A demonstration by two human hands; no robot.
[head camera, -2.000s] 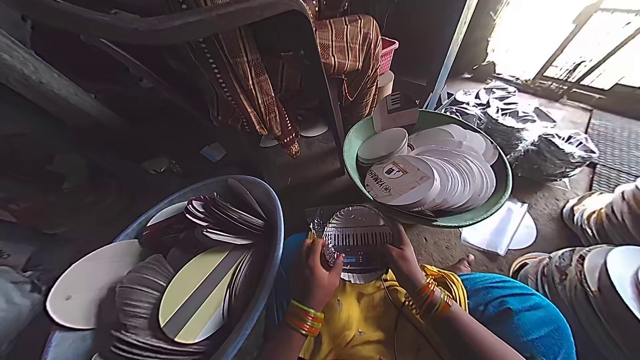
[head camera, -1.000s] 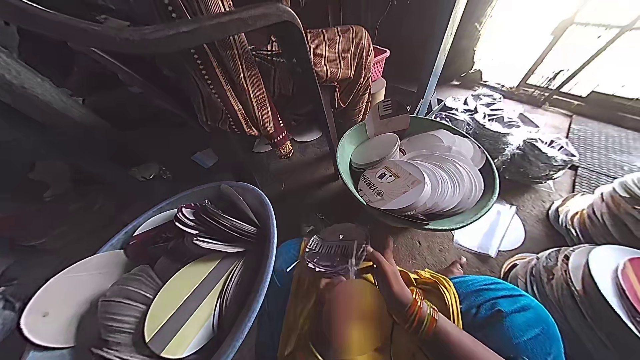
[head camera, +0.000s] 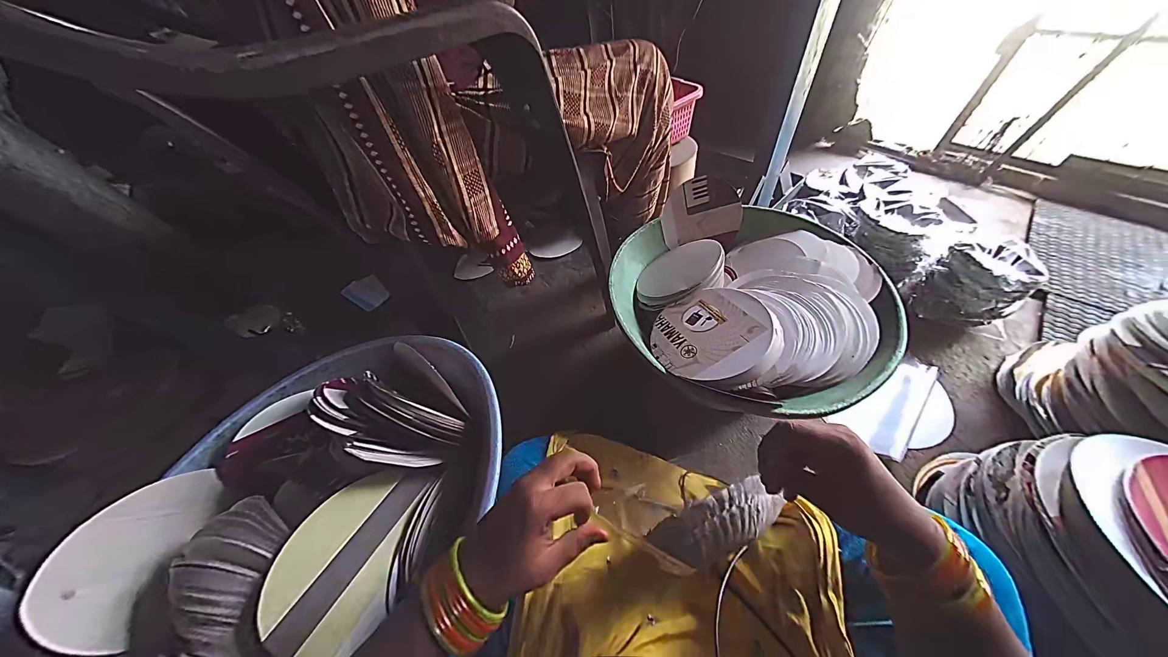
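Note:
My left hand (head camera: 547,525) is over the yellow cloth (head camera: 607,593) on my lap, fingers curled and apart, with nothing plain between them. My right hand (head camera: 821,470) is closed on one end of a ribbed greyish bundle of thin pieces (head camera: 721,520), which lies slanting over the cloth and looks blurred. Left of my left hand stands a blue basin (head camera: 493,429) holding cut card discs, one of them a yellow disc with a grey stripe (head camera: 301,547). Beyond my right hand a green basin (head camera: 899,365) holds white card discs (head camera: 812,319) and a printed disc (head camera: 707,333).
A seated person in striped brown cloth (head camera: 611,100) is beyond a dark chair frame (head camera: 557,119). Plastic-wrapped bundles (head camera: 967,274) lie at the right, near stacks of discs (head camera: 1013,511). White sheets (head camera: 894,411) lie on the floor by the green basin. A pink basket (head camera: 684,109) stands behind.
Two seconds ago both hands held a round piece printed with keys above my lap. Now my hands are apart, and the ribbed bundle is at my right hand.

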